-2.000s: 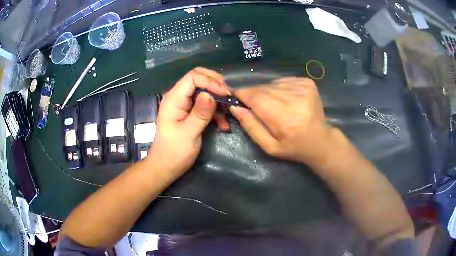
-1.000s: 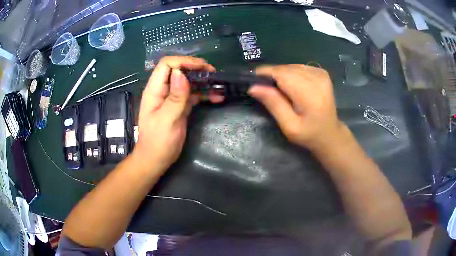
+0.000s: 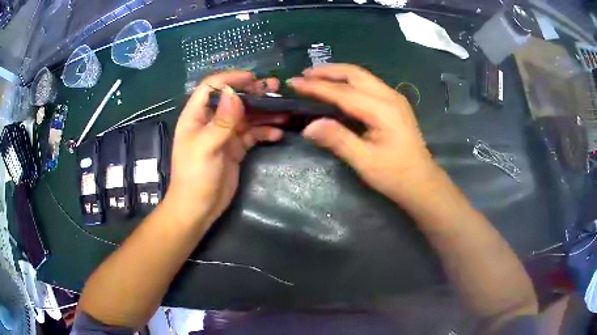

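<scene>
A black handset (image 3: 278, 105) is held edge-on above the middle of the mat, blurred and partly hidden by fingers. My left hand (image 3: 213, 134) grips its left end between thumb and fingers. My right hand (image 3: 366, 124) is around its right end, thumb below and fingers over the top. Several black keypad phones (image 3: 116, 173) lie back up in a row on the left, with pale labels showing; my left hand and forearm cover the right side of that row.
Clear cups (image 3: 135, 47) of tiny bits stand at the far left. Tweezers (image 3: 137, 116) and a white stick (image 3: 98, 111) lie behind the phones. A dotted grid (image 3: 226, 44), a small printed block (image 3: 319, 55) and coiled wire (image 3: 495, 159) lie on the mat (image 3: 314, 262).
The handset has turned from small and end-on to level and lengthwise between my hands. My left hand has moved left. My right hand's fingers have spread over the top of the handset.
</scene>
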